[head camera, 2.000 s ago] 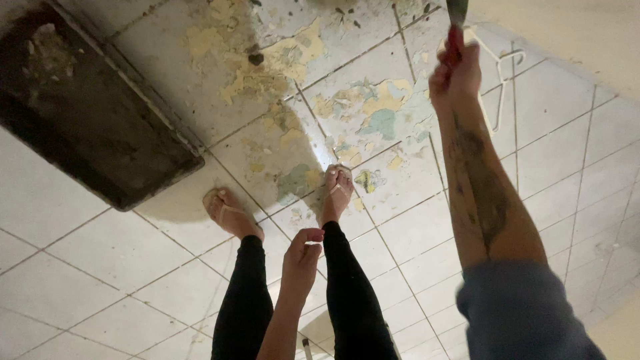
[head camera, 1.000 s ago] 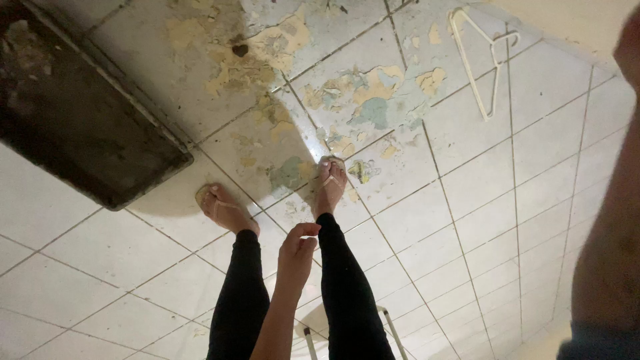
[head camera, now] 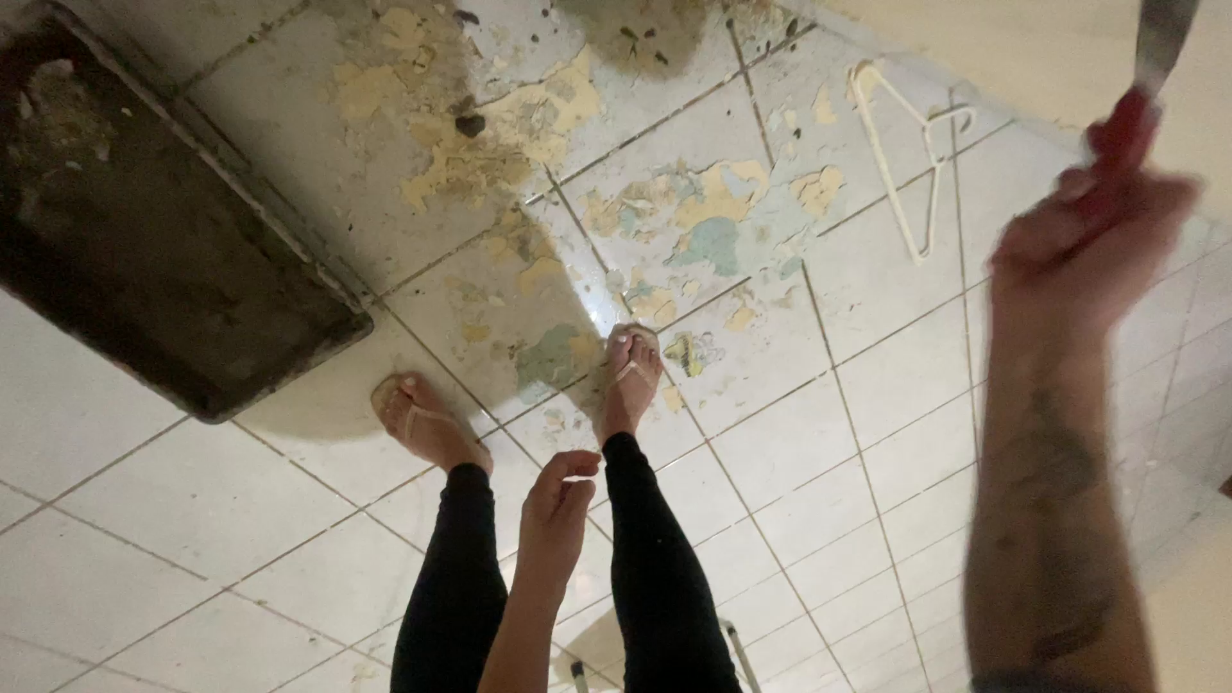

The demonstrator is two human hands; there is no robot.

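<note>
My right hand (head camera: pixel 1088 231) is raised at the upper right, closed around the red handle (head camera: pixel 1124 130) of a scraper. Its grey metal blade (head camera: pixel 1163 43) points up beside the pale wall (head camera: pixel 1020 48) and is cut off by the top of the view. My left hand (head camera: pixel 558 496) hangs between my legs, fingers slightly curled and apart, holding nothing. Peeled paint flakes (head camera: pixel 712 245), yellowish and pale green, lie scattered over the white tiled floor (head camera: pixel 770 433) ahead of my feet.
A dark, dirty rectangular tray (head camera: pixel 192 231) lies at the left. A white plastic hanger (head camera: pixel 890 159) rests on the floor near the wall. My feet, in flip-flops, stand between tray and flakes. Behind my legs are thin metal legs (head camera: pixel 741 654) of some furniture.
My right arm swung out to the right edge a second ago and is now back in view with the scraper. The left hand has hardly moved.
</note>
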